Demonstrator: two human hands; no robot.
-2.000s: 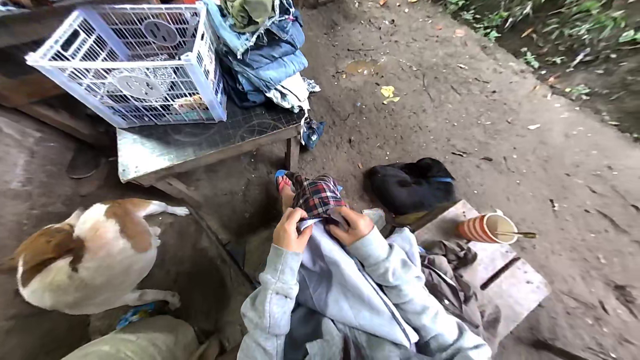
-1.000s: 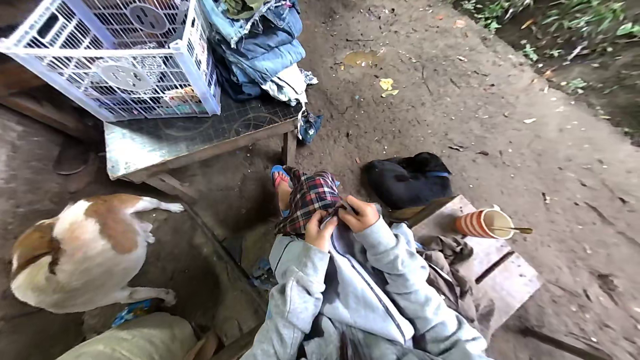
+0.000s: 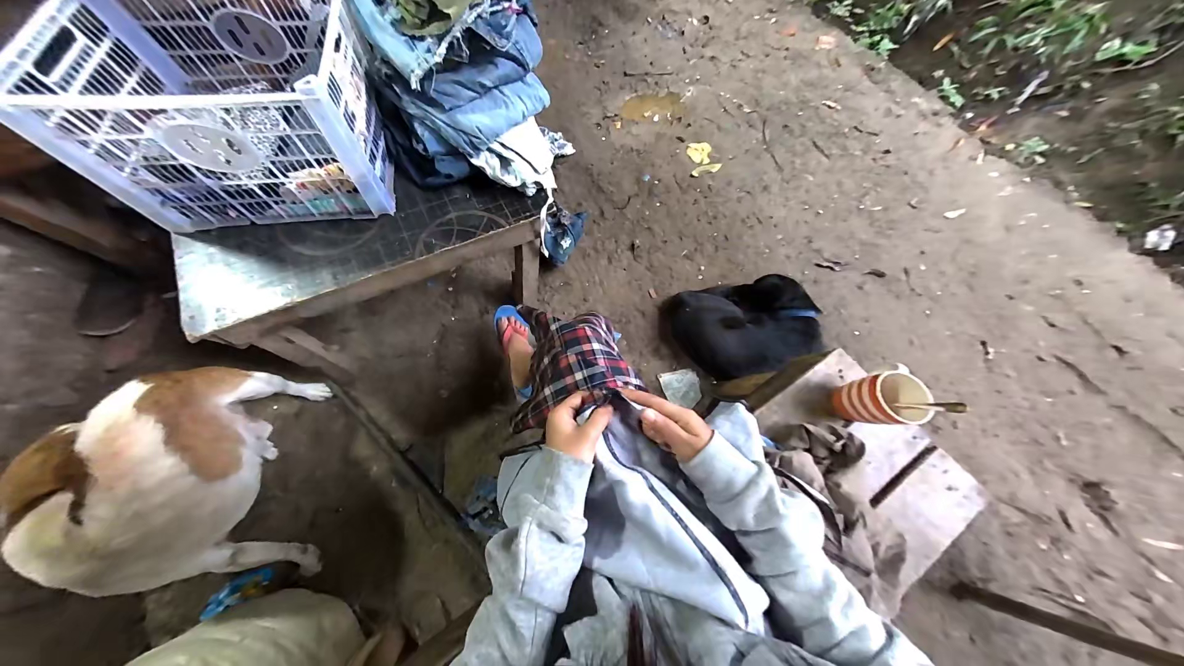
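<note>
My left hand [image 3: 575,427] pinches the edge of a plaid cloth [image 3: 585,356] where it meets a grey garment with dark piping [image 3: 657,527]. My right hand [image 3: 668,425] grips the same dark edge just to the right, its fingers bent over the cloth. The plaid cloth, red, navy and white, hangs away from the hands over the legs. The grey garment lies across my lap, between sleeves of grey sweatshirt fabric. Whether the plaid and grey cloths are joined cannot be told. A foot in a blue and red flip-flop [image 3: 511,326] shows beyond the plaid cloth.
At upper left a bench [image 3: 351,268] bears a white plastic crate [image 3: 356,157] and piled denim clothes [image 3: 462,92]. A brown and white dog [image 3: 185,462] lies at left; a black dog [image 3: 740,328] curls ahead. A striped cup [image 3: 860,400] with a spoon stands on a wooden seat [image 3: 934,499] at right.
Both hands have shifted along the dark edge of the cloth. More of the plaid cloth now hangs spread beyond them than two seconds ago, when it was bunched at the fingers.
</note>
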